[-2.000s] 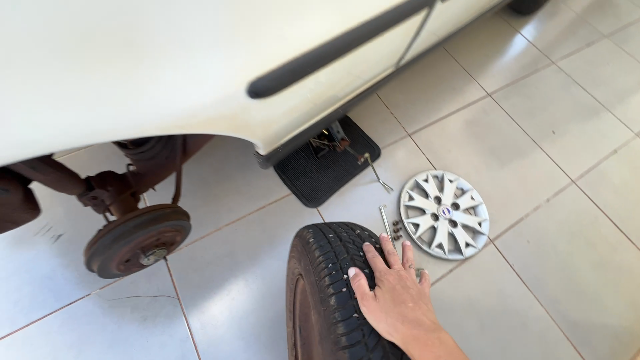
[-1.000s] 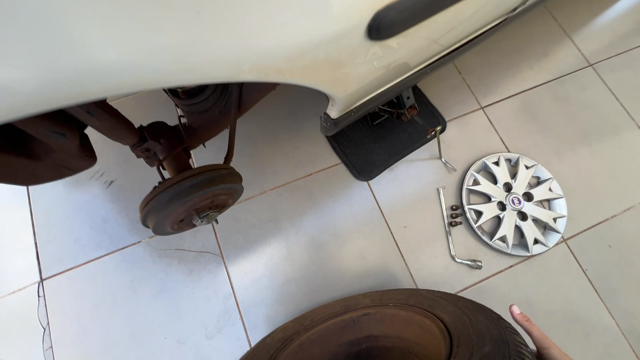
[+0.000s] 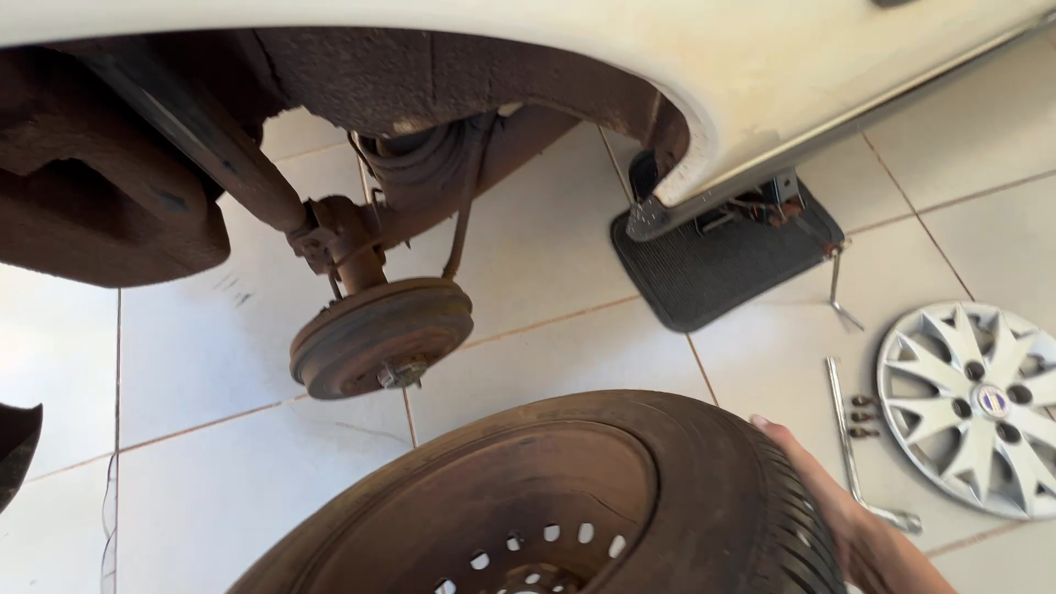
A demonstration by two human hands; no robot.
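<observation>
A car wheel, a tire on a rusty steel rim (image 3: 528, 478), fills the bottom middle of the view, its inner side facing up. My right hand (image 3: 813, 478) rests against the tread on its right side, fingers partly hidden behind the tire. My left hand is not visible. Beyond the wheel, a rusty brake drum (image 3: 384, 338) with a central hub hangs bare on the axle under the wheel arch of a white car (image 3: 742, 74).
A jack (image 3: 780, 198) stands on a black rubber mat (image 3: 709, 272) under the sill, its crank handle (image 3: 836, 280) sticking out. On the tiled floor at right lie an L-shaped lug wrench (image 3: 846, 445), several wheel bolts (image 3: 862, 417) and a silver hubcap (image 3: 969, 408).
The wheel has turned from tread-up to showing its rim, and is nearer the brake drum. My right hand has moved from the top of the tread to its right side. The view has shifted left.
</observation>
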